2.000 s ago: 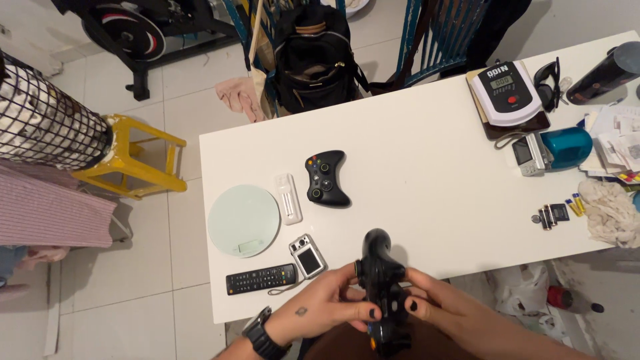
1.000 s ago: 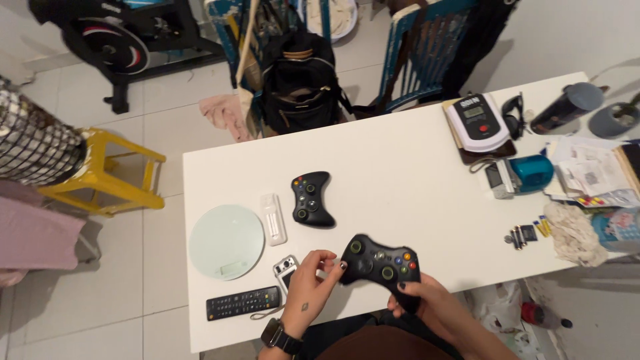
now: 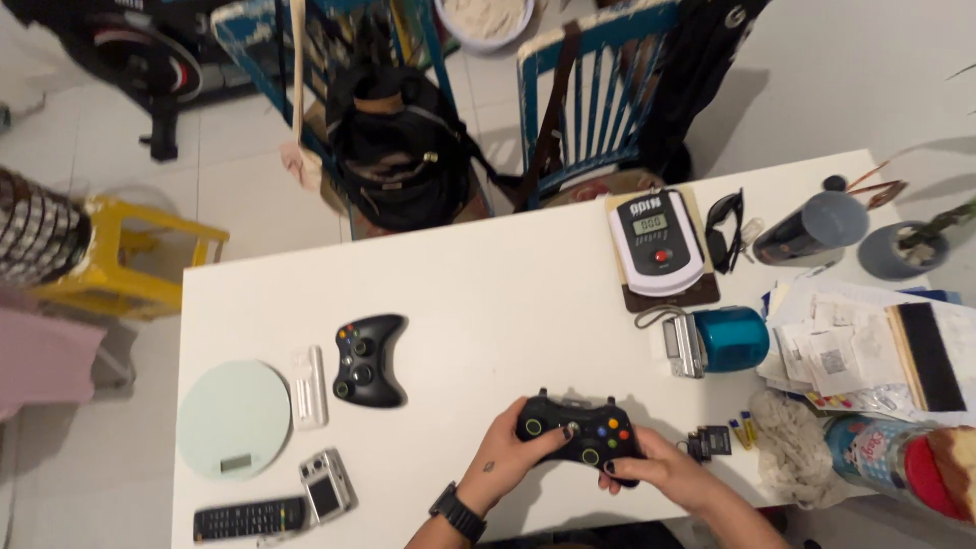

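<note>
Both my hands hold a black game controller [image 3: 583, 433] above the near edge of the white table. My left hand [image 3: 512, 456] grips its left side, the thumb lying near the middle of the controller's face. Around the right grip are the fingers of my right hand [image 3: 662, 467], its thumb by the lower right part. A second black controller [image 3: 366, 361] lies on the table to the left. Beside it are a white handheld device [image 3: 309, 387], a round pale glass scale [image 3: 234, 419], a silver compact camera [image 3: 328, 486] and a black remote control [image 3: 248, 518].
Right of my hands lie memory cards [image 3: 709, 442], batteries [image 3: 742, 430], crumpled cloth [image 3: 793, 450], a jar [image 3: 865, 450] and papers [image 3: 839, 343]. Farther back are another silver camera [image 3: 684, 347], a teal case [image 3: 732, 338], a display console [image 3: 658, 240], sunglasses [image 3: 724, 229] and a dark cup [image 3: 812, 227].
The held controller has turned to lie roughly level, its face up. My left hand, at its edge with fingertips a second ago, now grips its left side. The view has shifted right.
</note>
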